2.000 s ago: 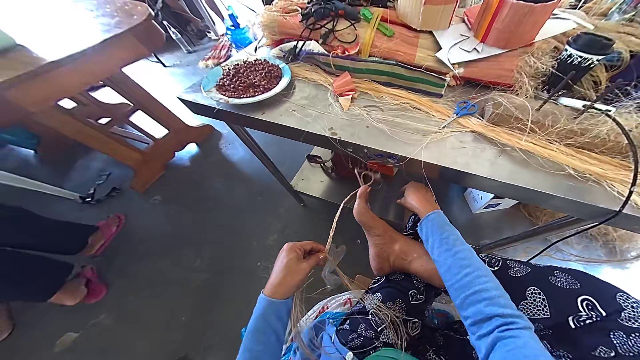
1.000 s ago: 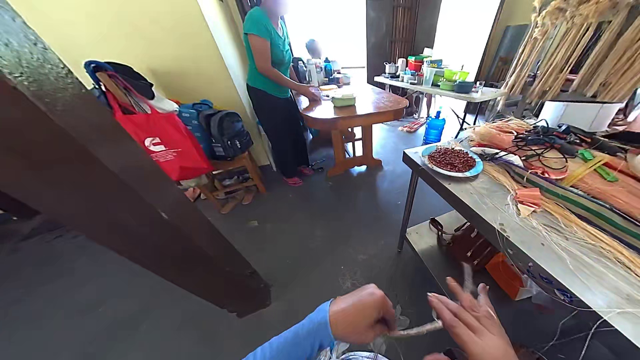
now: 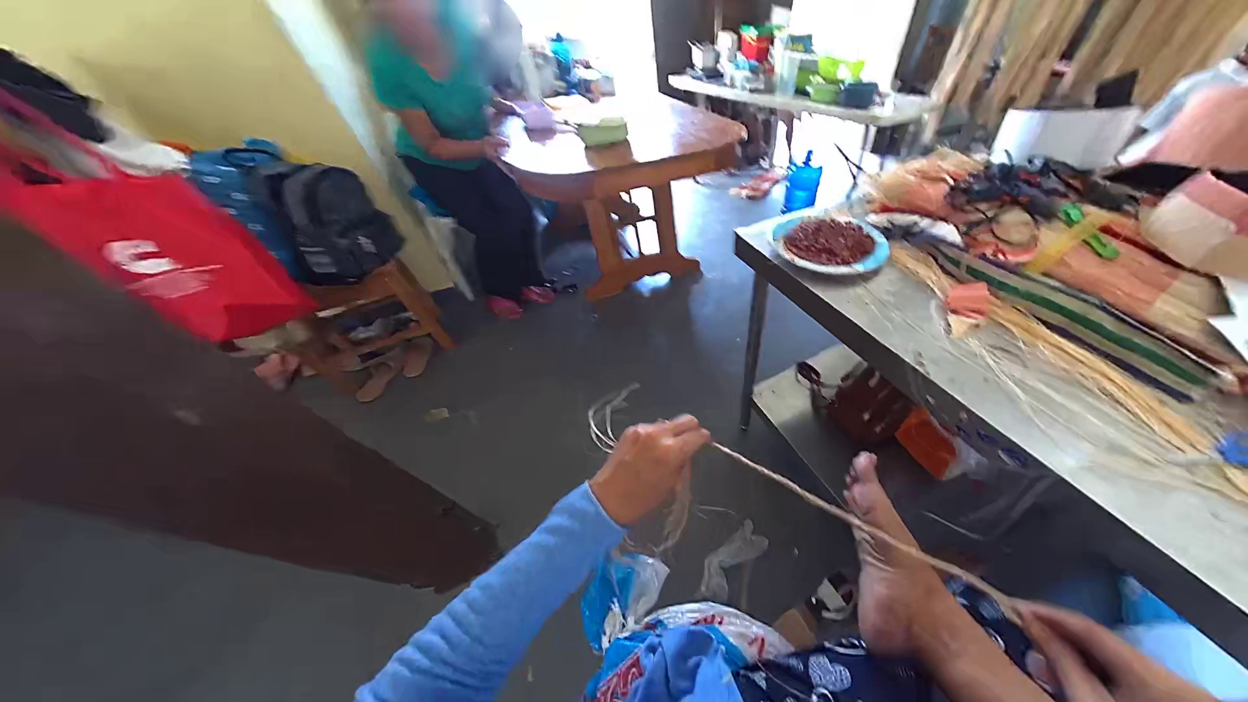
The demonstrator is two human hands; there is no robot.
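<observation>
A twisted natural-fibre cord [image 3: 819,501] runs taut on a slant between my two hands, in front of my bare foot [image 3: 892,565]. My left hand [image 3: 648,466], in a blue sleeve, grips its upper end, and loose fibre strands hang from the fist. At the lower right edge my right hand [image 3: 1097,648] pinches the other end of the cord; part of this hand is out of view. Below my left hand lie plastic bags [image 3: 717,624] with blue cloth. The dark patterned cloth [image 3: 829,673] covers my lap.
A metal-topped table [image 3: 1092,468] at right holds a plate of red beans [image 3: 829,242], pale fibre bundles [image 3: 1102,361] and woven material. A brown beam [image 3: 214,419] crosses the left. Behind are a person [image 3: 458,146] by a wooden table [image 3: 673,136] and bags [image 3: 185,234] on a bench.
My hands have moved apart; one second ago they were close together, the right one with fingers spread. The cord is now stretched between them. The view swung left after the earliest frame.
</observation>
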